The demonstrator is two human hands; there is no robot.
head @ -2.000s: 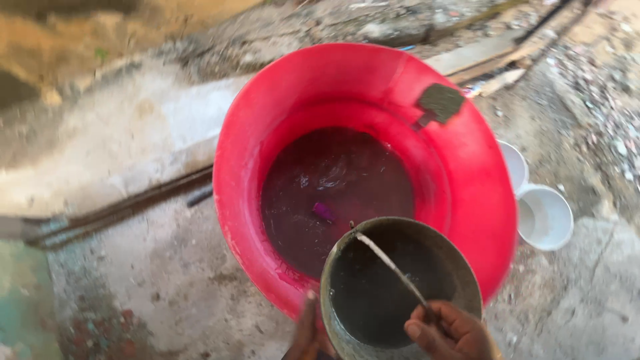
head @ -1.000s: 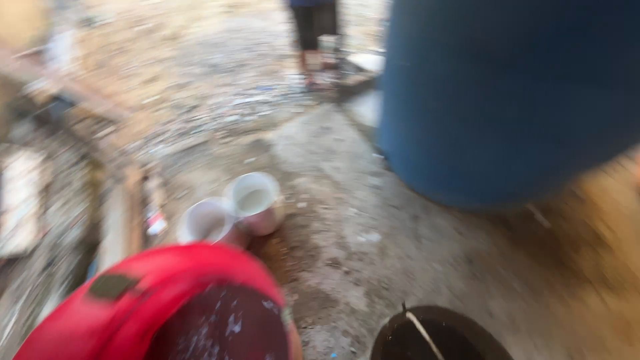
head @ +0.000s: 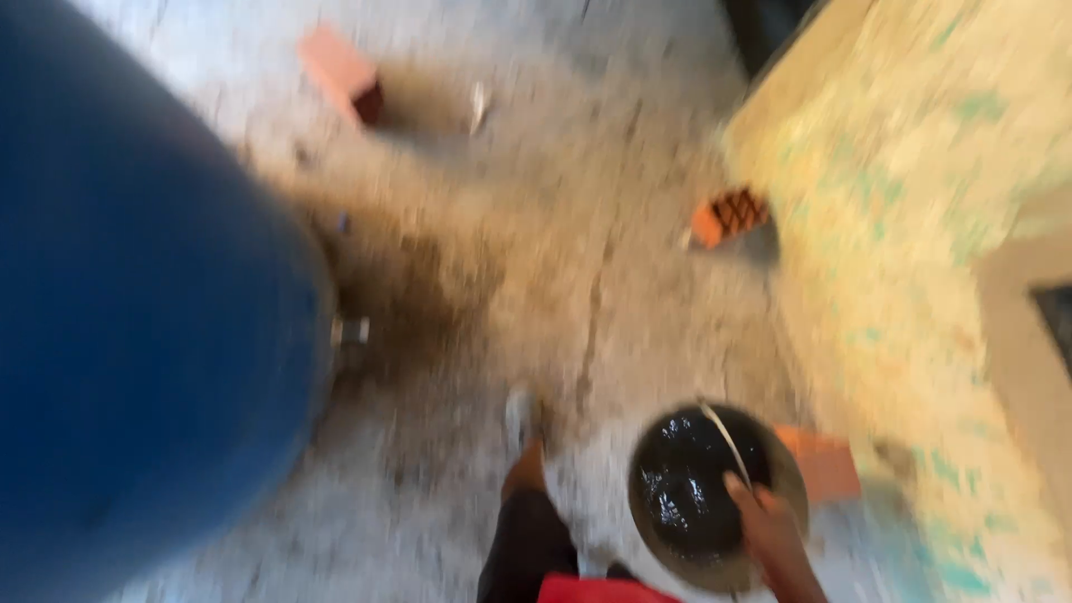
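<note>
At the lower right, my right hand is closed around the thin handle of a round bucket. Dark liquid with bright reflections fills much of the bucket, which I carry beside my right leg. My left hand is out of the frame. One of my legs and a light shoe show to the left of the bucket. The view is blurred.
A large blue barrel with a small tap stands at left. Bricks lie on the concrete floor: one at the upper left, an orange hollow one by the yellow wall, another beside the bucket.
The view has swung away from the red tub and white buckets, which are out of frame. The blue barrel is now at left. My left hand, by the bucket two seconds ago, is out of sight.
</note>
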